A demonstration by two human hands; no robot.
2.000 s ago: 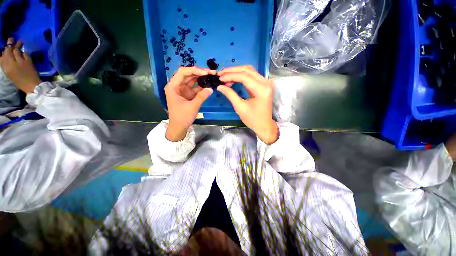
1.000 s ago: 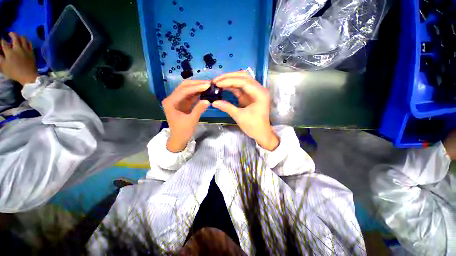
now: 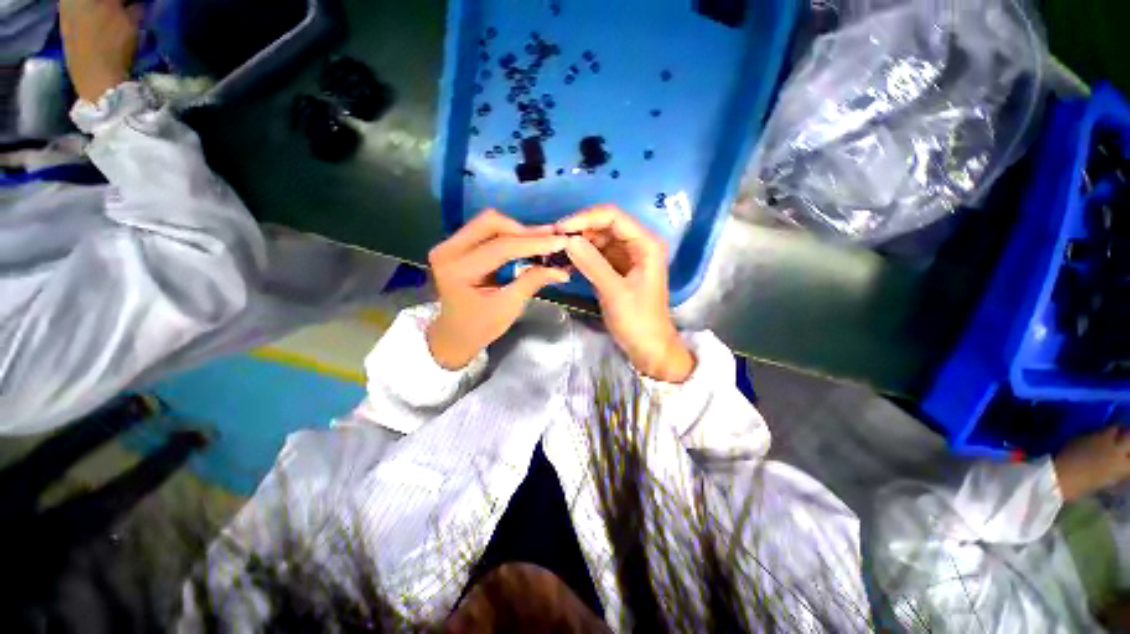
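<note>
My left hand (image 3: 477, 281) and my right hand (image 3: 630, 287) meet over the near edge of the light blue tray (image 3: 595, 74). Between their fingertips they hold a small black plastic housing (image 3: 556, 259), mostly hidden by the fingers. Many tiny black rings (image 3: 527, 93) lie scattered on the left part of the tray floor. Two black housings lie in the tray, one squarish (image 3: 530, 159) and one to its right (image 3: 594, 152). A small whitish piece (image 3: 678, 208) lies near the tray's right side.
A crinkled clear plastic bag (image 3: 886, 124) lies right of the tray. Stacked dark blue bins (image 3: 1035, 353) with black parts are at far right. Black lumps (image 3: 353, 89) and a pale-rimmed box (image 3: 267, 56) are on the bench at left. Neighbours' sleeves show at left (image 3: 174, 211) and right (image 3: 1010, 502).
The view has turned, so the tray and bag sit tilted and further right. Both hands stay together on the held housing, now more covered by the fingers. Two housings show in the tray; earlier fingers covered this area.
</note>
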